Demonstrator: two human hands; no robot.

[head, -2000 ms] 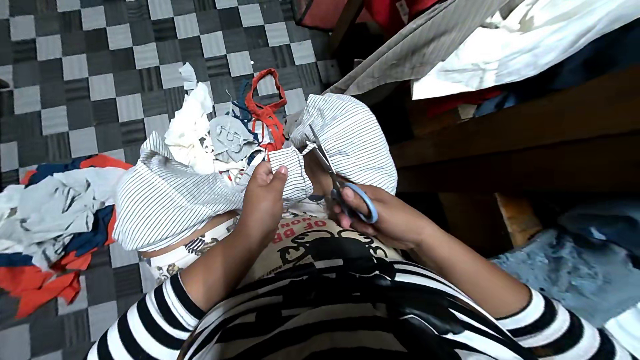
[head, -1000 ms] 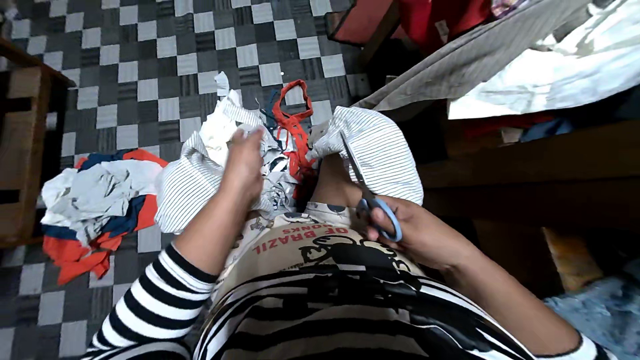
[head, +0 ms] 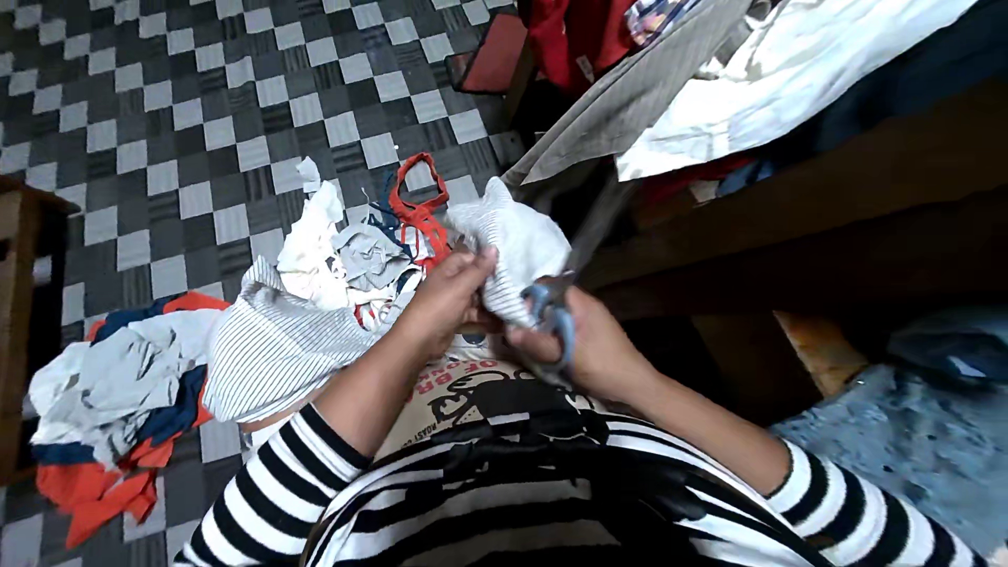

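My left hand (head: 457, 291) pinches the edge of a pale striped cloth (head: 524, 236) near my lap. Scissors with blue-grey handles (head: 561, 323) are in my right hand (head: 587, 339), their blurred blades pointing up and away to the right, beside the cloth. The fingers of my right hand also come close to the cloth; whether they grip it is unclear. More striped cloth (head: 291, 346) lies over my leg at the left. Between the two striped parts are white scraps (head: 315, 252), a grey scrap (head: 370, 256) and a red cloth loop with strips (head: 417, 205).
On the checkered floor at the left lies a pile of grey, navy and red cloth (head: 126, 378), near a wooden piece of furniture (head: 24, 315). At the right, white cloth (head: 787, 87) and grey cloth (head: 630, 94) hang over dark wood. Blue-grey fabric (head: 906, 441) lies lower right.
My left hand has moved right from the scrap heap to the striped cloth. The scissors, earlier pointing up and left beside the cloth, now point up and right.
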